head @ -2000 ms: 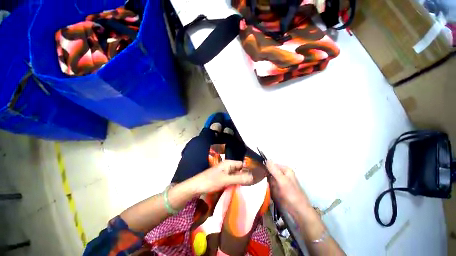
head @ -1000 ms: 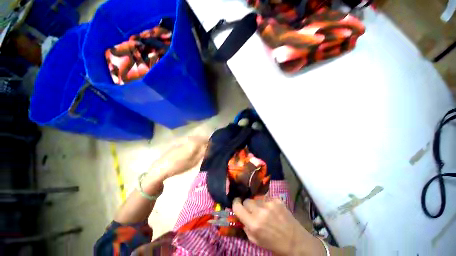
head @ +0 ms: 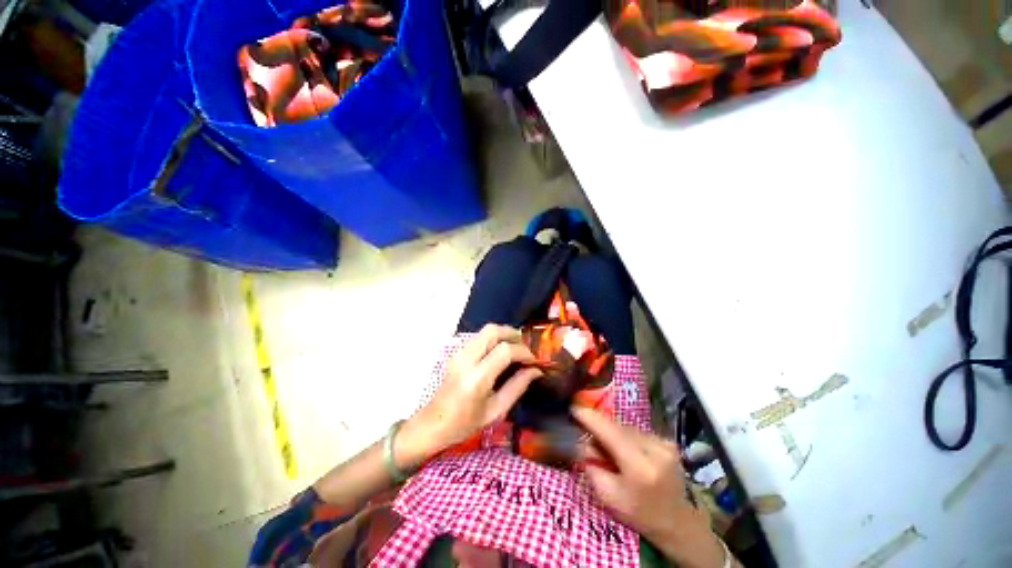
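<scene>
The patterned bag point(head: 583, 353), orange, brown and pink, lies bunched on my lap over the checked apron point(head: 505, 488). A black strap point(head: 546, 280) runs from it towards my knees. My left hand point(head: 479, 383) pinches the bag's upper left side with thumb and fingers. My right hand point(head: 638, 466) is at the bag's lower right, thumb and fingers on its dark edge. The right fingers are blurred, and no snips can be made out in them.
Two blue bins point(head: 388, 144) stand at the left, one with same-print bags point(head: 291, 83) in it. The white table point(head: 777, 233) runs along my right, with a patterned bag point(head: 732, 56) at its far end and a black cord point(head: 968, 355) at its right edge. Yellow tape point(head: 266, 372) marks the floor.
My left hand has come back from the left side onto the bag. The bag has been turned and bunched on my lap, and its black strap now lies between my knees.
</scene>
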